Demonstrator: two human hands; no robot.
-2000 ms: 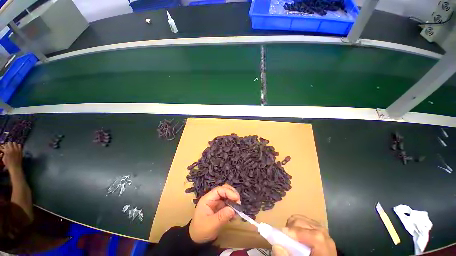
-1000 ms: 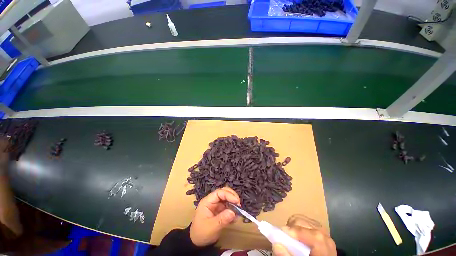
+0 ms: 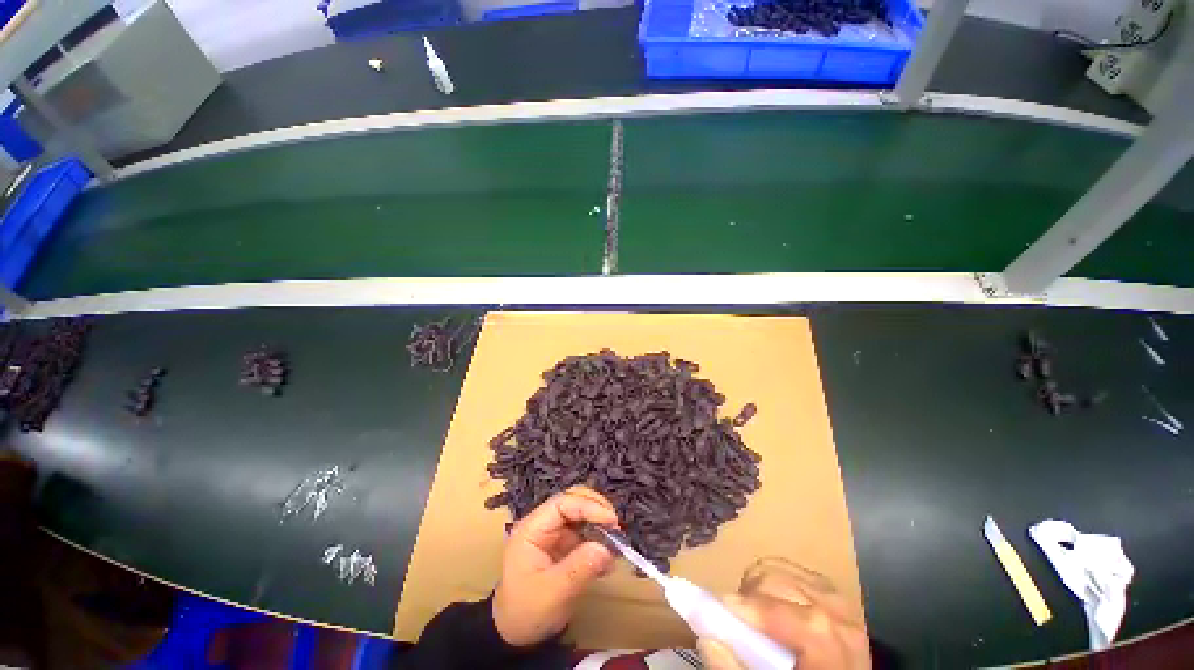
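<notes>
A large heap of small dark moulded parts lies on a tan cardboard sheet. My left hand, at the near edge of the heap, pinches one small dark part between thumb and fingers. My right hand, at the lower right of the cardboard, is closed around a white needle-tip bottle. The bottle's thin tip points up and left and meets the dark part. The fingers partly hide that part, and the exact contact point is too small to tell.
A green conveyor belt runs beyond the bench. Small dark clusters and silver slivers lie left. A yellow strip, a crumpled white wipe and dark parts lie right. A blue bin stands beyond the belt.
The belt seam has moved left. The other person's hand and arm at the far left have left the dark parts there. My hands hold the same part and bottle in nearly the same pose.
</notes>
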